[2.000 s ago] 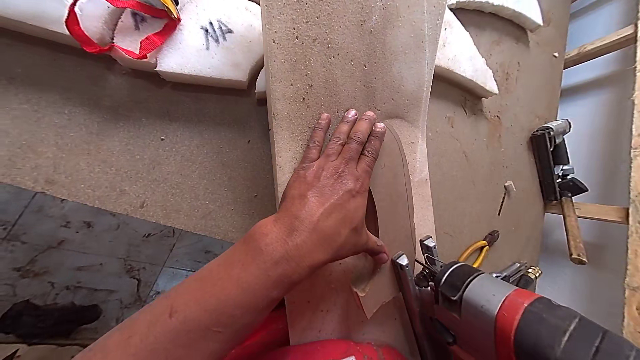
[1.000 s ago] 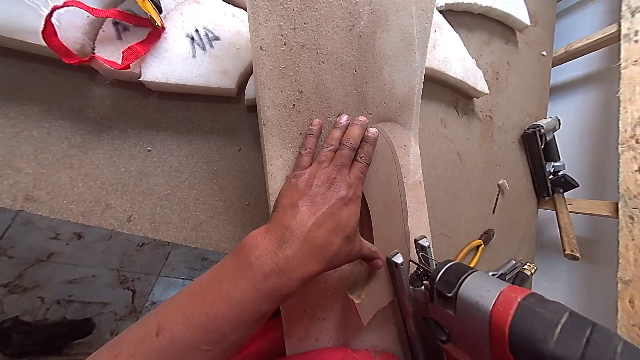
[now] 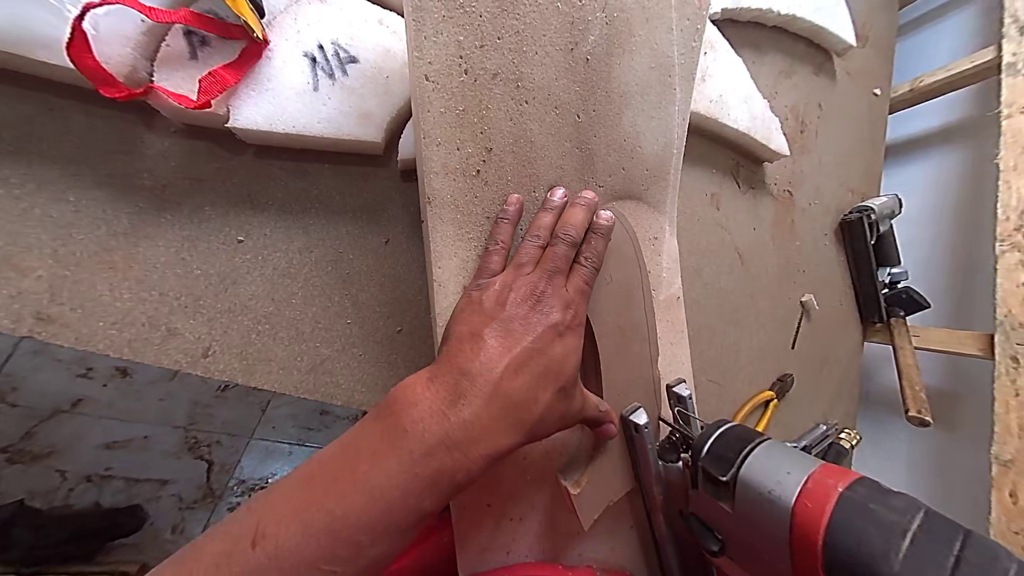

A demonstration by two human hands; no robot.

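My left hand (image 3: 532, 336) lies palm down, fingers a little apart, on a long dusty fibreboard piece (image 3: 544, 96). Under its right side is a curved, rounded-end board strip (image 3: 628, 296), its edge running beside my fingertips. A jigsaw (image 3: 752, 472) with a grey, red and black body stands at the lower right, its metal shoe on the board near my thumb. The blade's contact with the wood is hidden. My right hand is out of view, so its hold on the jigsaw does not show. A torn piece of board or paper (image 3: 600, 484) lies between thumb and shoe.
Yellow-handled cutting pliers (image 3: 766, 402), a pneumatic stapler (image 3: 876, 256) and a wooden-handled hammer (image 3: 908, 360) are at the right. White foam pieces (image 3: 328, 72) and a red strap loop (image 3: 216, 80) lie at the back. A wooden frame (image 3: 952, 80) borders the right side.
The jigsaw has moved slightly forward along the board relative to my left hand. My left hand stays flat in about the same place on the board.
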